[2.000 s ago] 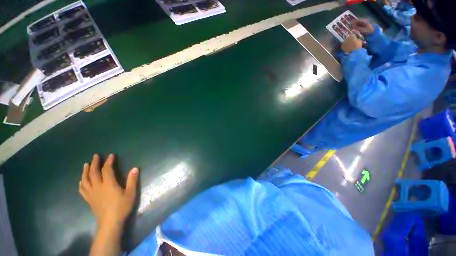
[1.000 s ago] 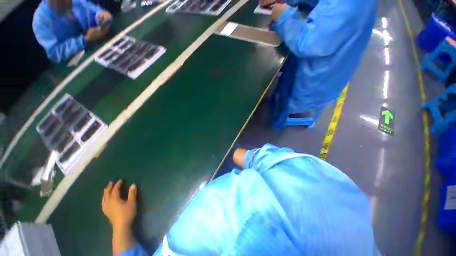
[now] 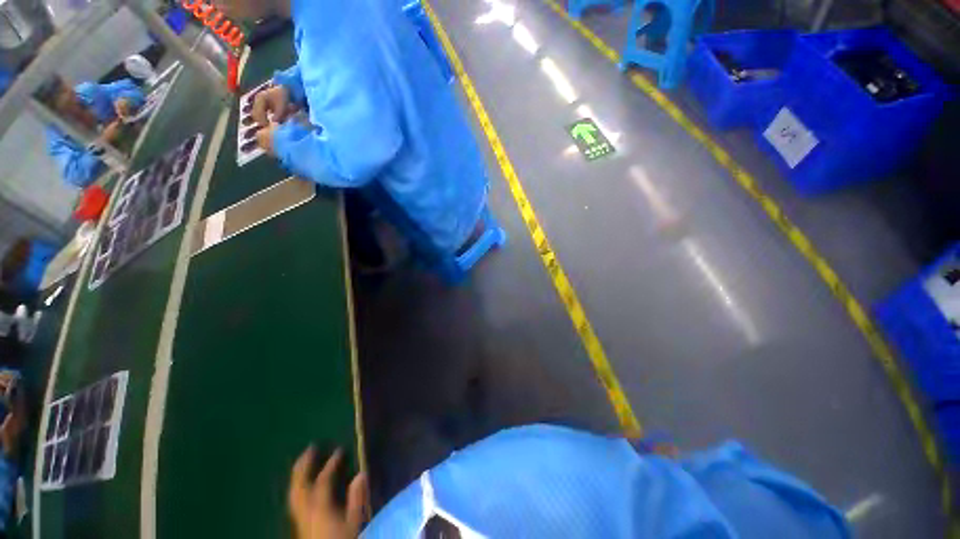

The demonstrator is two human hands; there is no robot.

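My left hand (image 3: 324, 497) is at the bottom, at the edge of the green bench (image 3: 263, 347), fingers apart and empty, its lower part cut off by the frame. Of my right hand only a small blurred patch of skin (image 3: 661, 447) shows beside my blue sleeve; its fingers are hidden. A white tray of dark circuit boards (image 3: 84, 430) lies on the conveyor at the left. A long grey-brown sheet (image 3: 263, 210) with a white strip (image 3: 214, 230) across one end lies at the bench's far part, out of reach of my left hand.
A person in a blue smock (image 3: 368, 105) works over a tray at the far bench. More trays (image 3: 147, 211) lie on the conveyor beyond the pale rail (image 3: 158, 400). Other people are at the left. Blue bins (image 3: 853, 116) and a blue stool (image 3: 658, 42) stand on the grey floor.
The view has swung right, towards the aisle and bins. My left hand now shows at the bench edge and lower in the picture. My right hand shows less than before.
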